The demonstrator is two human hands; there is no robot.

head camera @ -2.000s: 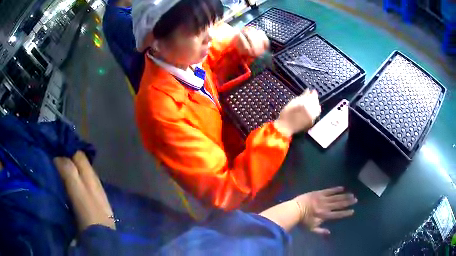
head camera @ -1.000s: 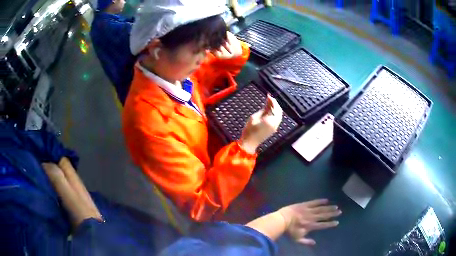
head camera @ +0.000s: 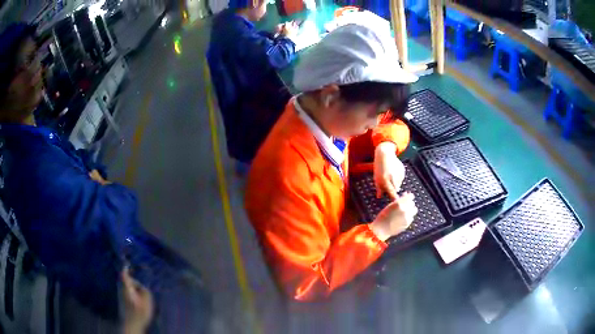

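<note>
Neither of my hands shows for certain. Nearest in front is a black component tray [head camera: 424, 212] with rows of small pockets; a coworker in orange [head camera: 303, 209] bends over it, both hands together above it. What those fingers hold is too small to tell. Another black tray [head camera: 473, 189] behind it bears a thin light tool [head camera: 453, 171]. A tall tray stack [head camera: 538, 231] stands at the right. A pale pink phone [head camera: 460, 241] lies between the trays. A white slip [head camera: 489, 303] is blurred at the bottom edge.
Another black tray [head camera: 436, 116] lies farther back on the green bench. A person in dark blue [head camera: 59, 196] stands close at left; a blurred hand [head camera: 137, 303] shows below. Another blue-clad person [head camera: 241, 72] works beyond. Blue stools [head camera: 505, 65] stand at upper right.
The view has swung up and left, so the bench things sit lower and farther right. My left hand, flat on the bench before, has left the picture. The coworker's hands have come together over the tray.
</note>
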